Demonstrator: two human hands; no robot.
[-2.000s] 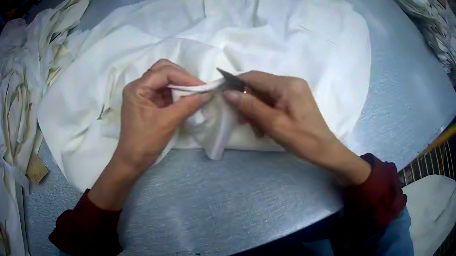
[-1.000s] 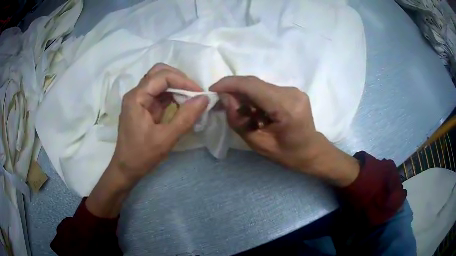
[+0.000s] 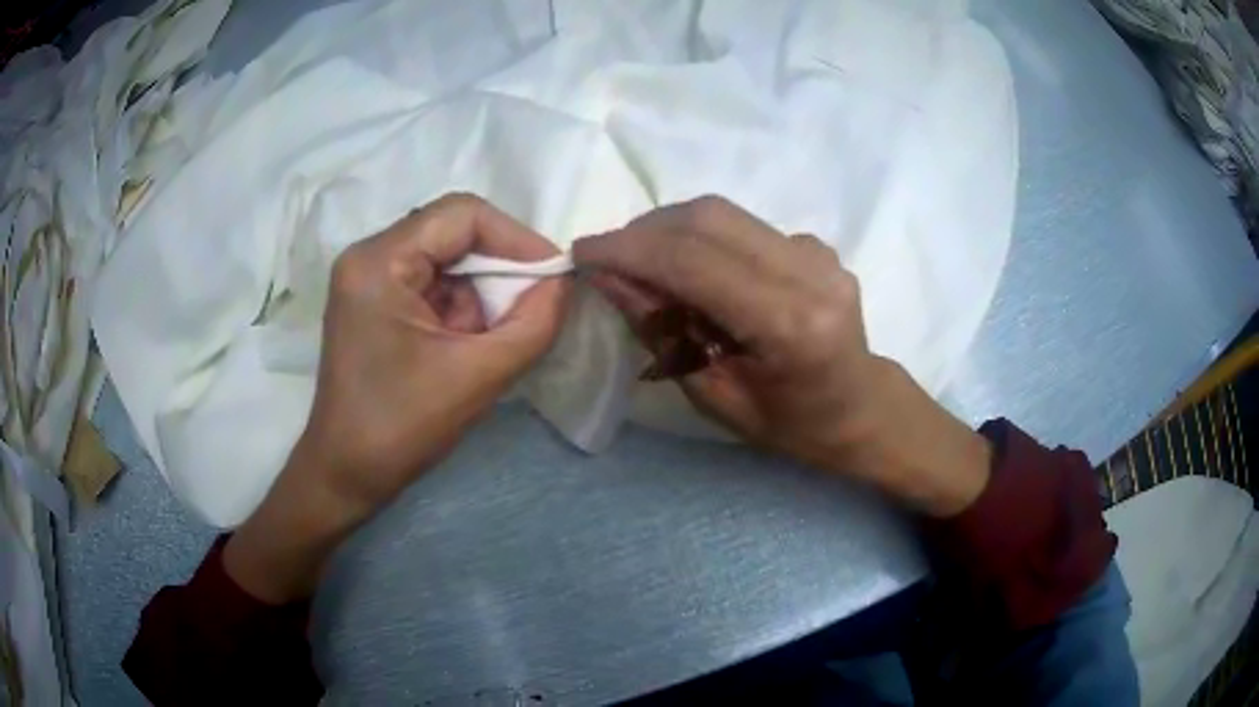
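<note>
A large off-white garment (image 3: 856, 207) lies spread and wrinkled across the table. My left hand (image 3: 428, 325) pinches a narrow folded edge of it (image 3: 511, 267) between thumb and fingers. My right hand (image 3: 753, 325) meets the left at the right end of this edge, its fingertips closed on the cloth. The brownish-copper thread snips (image 3: 681, 345) sit in my right palm, partly hidden by the fingers. A loose flap of the cloth hangs below my fingertips.
A pile of crumpled cream cloth (image 3: 42, 276) is at the left, with a tan card piece (image 3: 91, 463) at its edge. Whitish-grey bunched cloth (image 3: 1201, 83) is at the far right. A yellow wire basket (image 3: 1194, 428) holds white cloth (image 3: 1187, 566) at the lower right of the grey-blue table (image 3: 621, 580).
The dark snip blades, first at the cloth edge, have drawn back into my right palm. The right fingertips have closed on the edge. Both hands stay close together.
</note>
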